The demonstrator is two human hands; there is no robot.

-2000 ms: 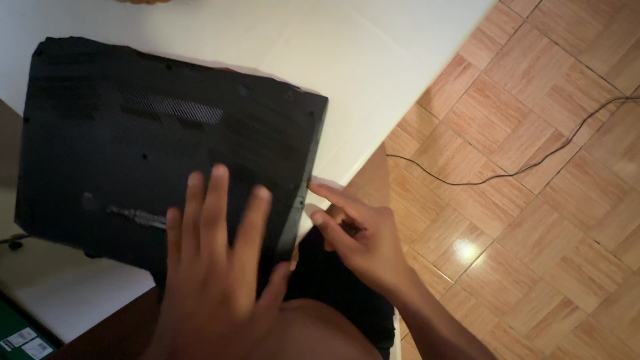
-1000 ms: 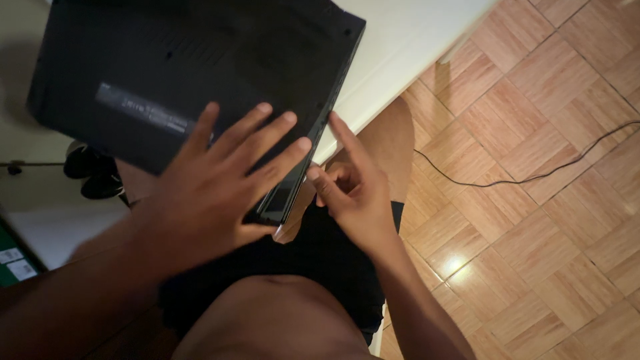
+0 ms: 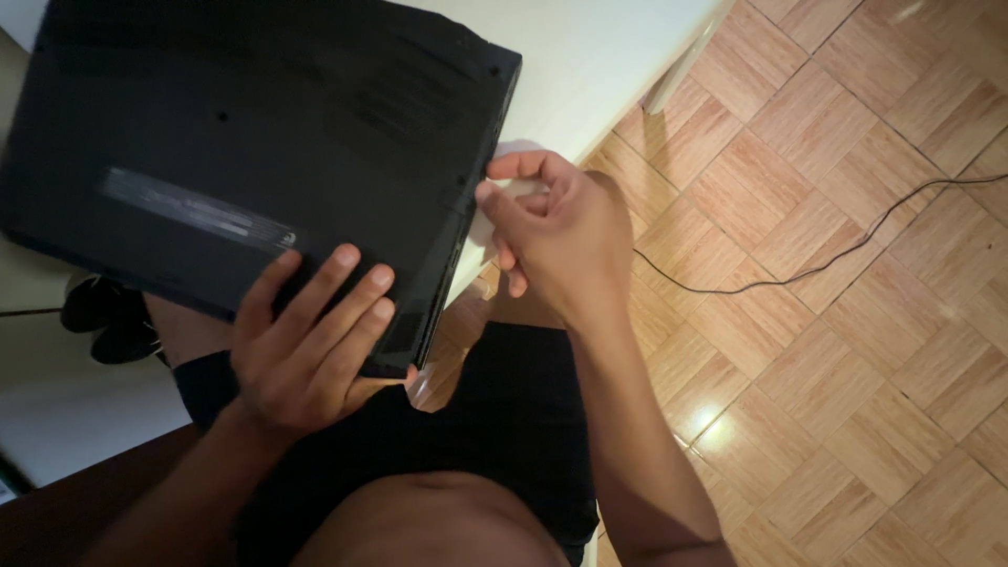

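A black laptop (image 3: 315,150), its underside facing up, lies at an angle over the white table, one corner jutting past the edge above my lap. My left hand (image 3: 307,346) holds that near corner, fingers spread on the underside and the thumb beneath. At the laptop's right side edge, the thumb and forefinger of my right hand (image 3: 559,228) touch or nearly touch the casing; whether they pinch anything small is not clear. Screw holes, vent slots and a label strip with writing show on the underside.
The white table (image 3: 583,71) runs behind the laptop, with a table leg (image 3: 685,59) at its right edge. A thin black cable (image 3: 787,279) lies on the tiled floor (image 3: 835,394) at right. Black shoes (image 3: 110,315) are at left, and my lap is just below the laptop.
Since two seconds ago, the laptop has turned, its near corner now over my lap. My right forefinger, straighter a second ago, is now bent toward the thumb at the side edge.
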